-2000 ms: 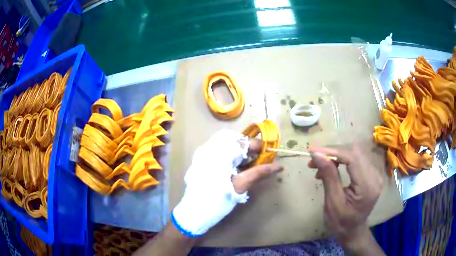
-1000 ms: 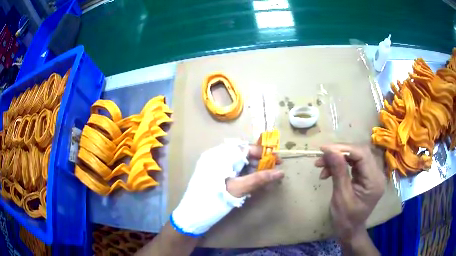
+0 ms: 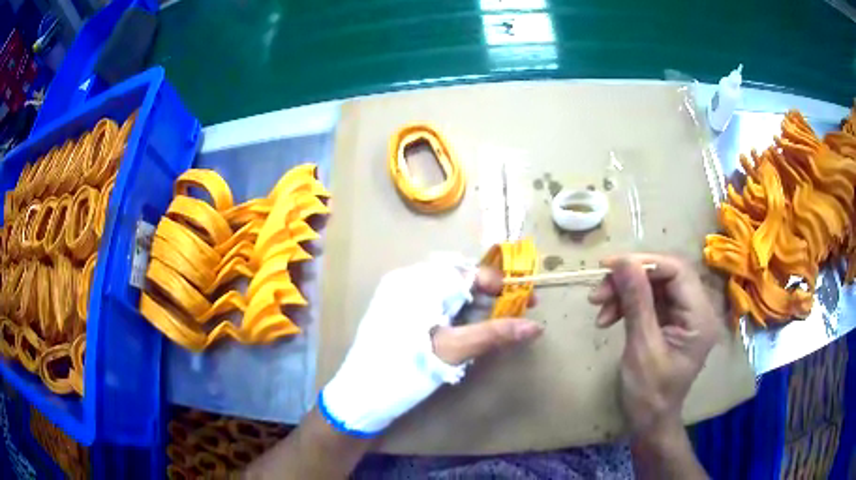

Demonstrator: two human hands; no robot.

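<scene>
My left hand (image 3: 413, 328), in a white knit glove with bare fingertips and a blue cuff edge, holds an orange looped piece (image 3: 514, 292) on its side over the cardboard. My bare right hand (image 3: 662, 333) pinches a thin pale glue stick (image 3: 568, 277). The stick's left tip is at the looped piece; whether it touches is hard to tell. The small white glue cup (image 3: 578, 210) stands behind my right hand on a shiny clear patch with dark glue spots.
Stacked orange ovals (image 3: 405, 178) lie at the back of the cardboard sheet (image 3: 450, 412). At left are looped pieces with wavy tails (image 3: 192, 272) and a blue crate (image 3: 117, 281) of ovals. At right are loose orange strips (image 3: 784, 216) and a white bottle (image 3: 724, 99).
My left hand has tilted and turned the looped piece, which now shows narrower than at first. My right hand has moved slightly right, then up, with the stick. The whole view has shifted slightly.
</scene>
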